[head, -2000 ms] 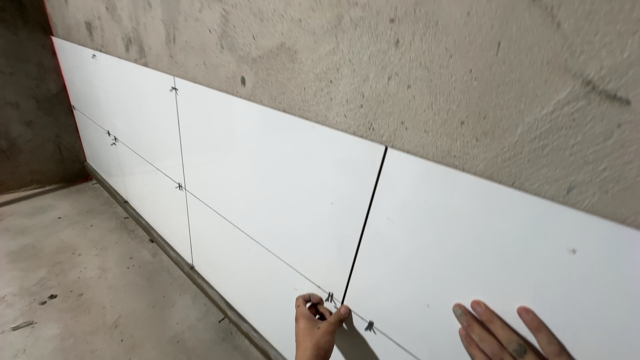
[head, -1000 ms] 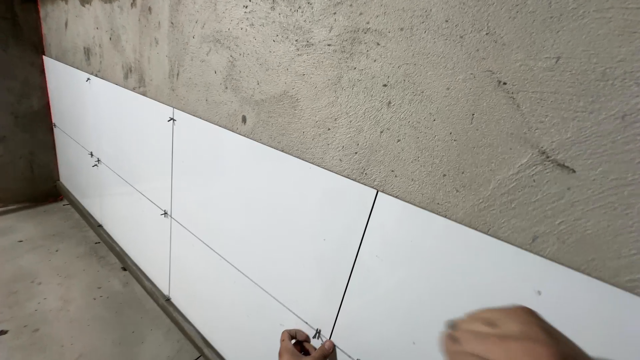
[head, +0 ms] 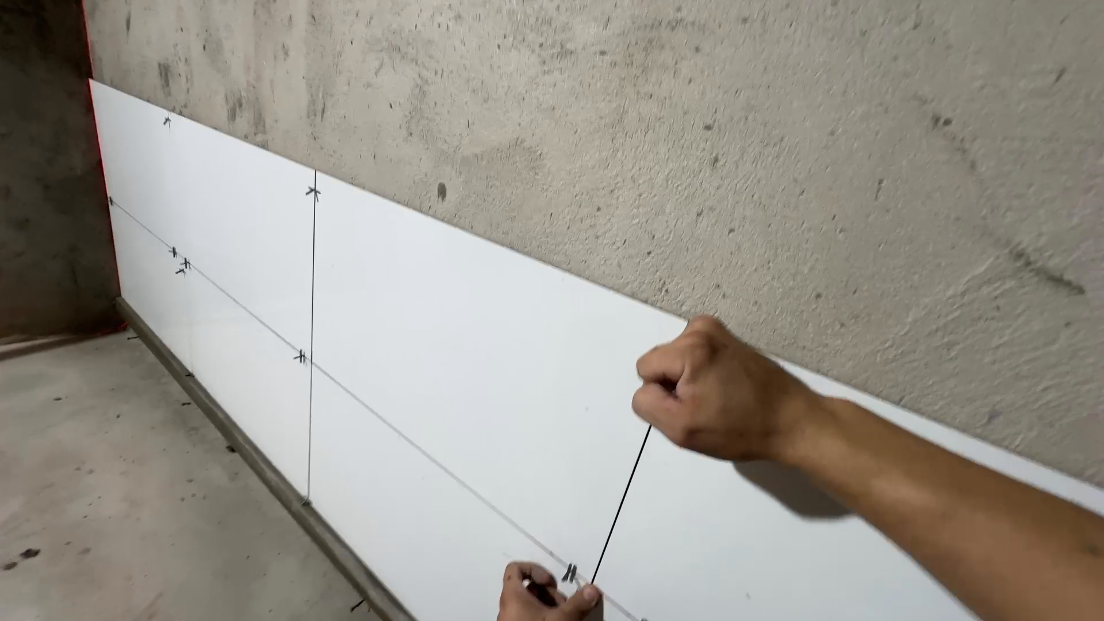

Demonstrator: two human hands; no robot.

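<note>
My right hand (head: 711, 392) is closed in a fist against the upper part of a white wall tile (head: 828, 517), over the top of the dark vertical joint between two tiles. Whether anything is inside the fist cannot be seen. Low in the view, my left hand (head: 548, 595) has its thumb tip at the lower end of that joint, with its fingers curled; a small dark thing shows between them, too unclear to name. Just beside the thumb, a dark tile spacer (head: 570, 573) sits in the horizontal joint. Left of the vertical joint lies another large white tile (head: 483, 371).
More tiles with dark spacers (head: 301, 355) run left to the corner, where a red line marks the edge. Bare rough cement wall (head: 552, 129) rises above them. A grey strip (head: 250, 440) follows the wall's foot beside the concrete floor (head: 155, 500).
My right hand was spread flat over the right tile, lower down; it has closed and moved up and left onto the vertical joint. My left hand stays near the joint's lower end.
</note>
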